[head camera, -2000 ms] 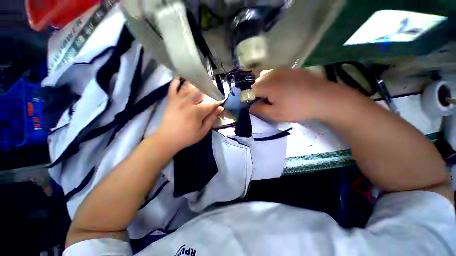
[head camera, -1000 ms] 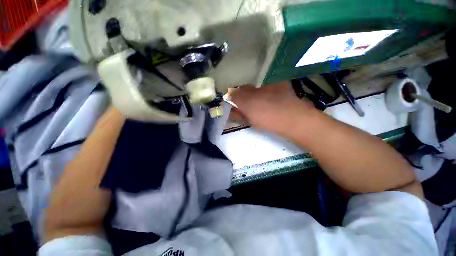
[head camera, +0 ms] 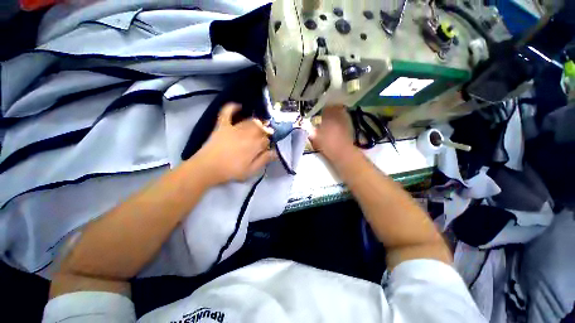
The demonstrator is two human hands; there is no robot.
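A light grey garment panel with dark edges (head camera: 277,183) lies over the table's front edge, with one end at the needle area of the sewing machine (head camera: 340,38). My left hand (head camera: 236,146) is left of the presser foot, its fingertips gripping the cloth at a small blue-grey part (head camera: 282,130). My right hand (head camera: 332,131) is just right of the needle, slightly blurred, its fingertips at the cloth; its grip is partly hidden. A dark navy piece (head camera: 220,107) lies behind my left hand. The presser foot is too small to make out clearly.
A large heap of grey, dark-edged panels (head camera: 113,120) covers the left side. Black-handled scissors (head camera: 367,129) and a white tape roll (head camera: 432,140) are at the right. More grey and dark pieces (head camera: 498,217) hang beyond the table. A lit screen (head camera: 406,87) faces me.
The view has shifted, so the machine appears smaller and farther right. My left hand, hidden behind the machine head one second ago, shows again at the cloth. My right hand remains by the needle.
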